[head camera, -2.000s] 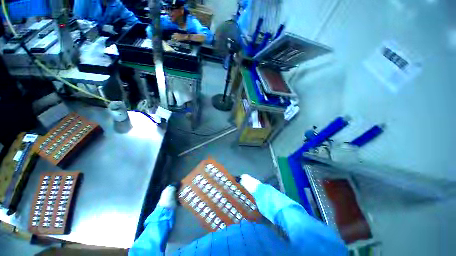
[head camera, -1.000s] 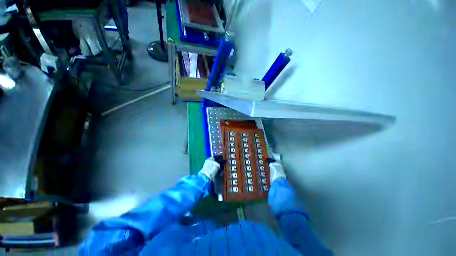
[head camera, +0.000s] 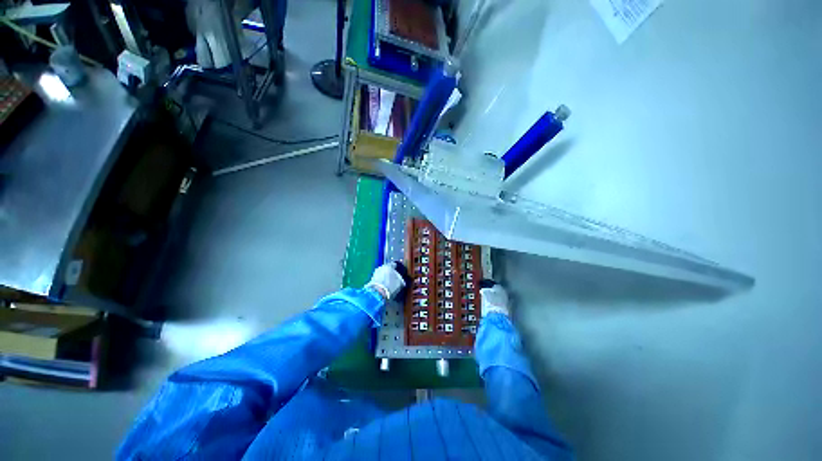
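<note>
An orange-brown carrier plate (head camera: 436, 297) with three rows of small silver-white parts lies over the silver perforated printing base (head camera: 393, 333). My left hand (head camera: 388, 281), white-gloved with dark fingertips, grips the plate's left edge. My right hand (head camera: 493, 299), gloved alike, grips its right edge. The fingers under the edges are hidden. The stencil frame (head camera: 577, 236) is raised above the base and seen nearly edge-on; it covers the far end of the base.
Two blue cylinders (head camera: 534, 142) stand behind the frame. The green bench top (head camera: 363, 225) runs along the base's left. A second printer (head camera: 407, 27) stands beyond. A metal table (head camera: 72, 171) is at left, with cardboard boxes (head camera: 45, 335) below. A pale wall is at right.
I have turned from the metal table to the printer, carrying the plate in both hands. Over the last second the plate has moved slightly farther onto the base, exposing the base's near edge.
</note>
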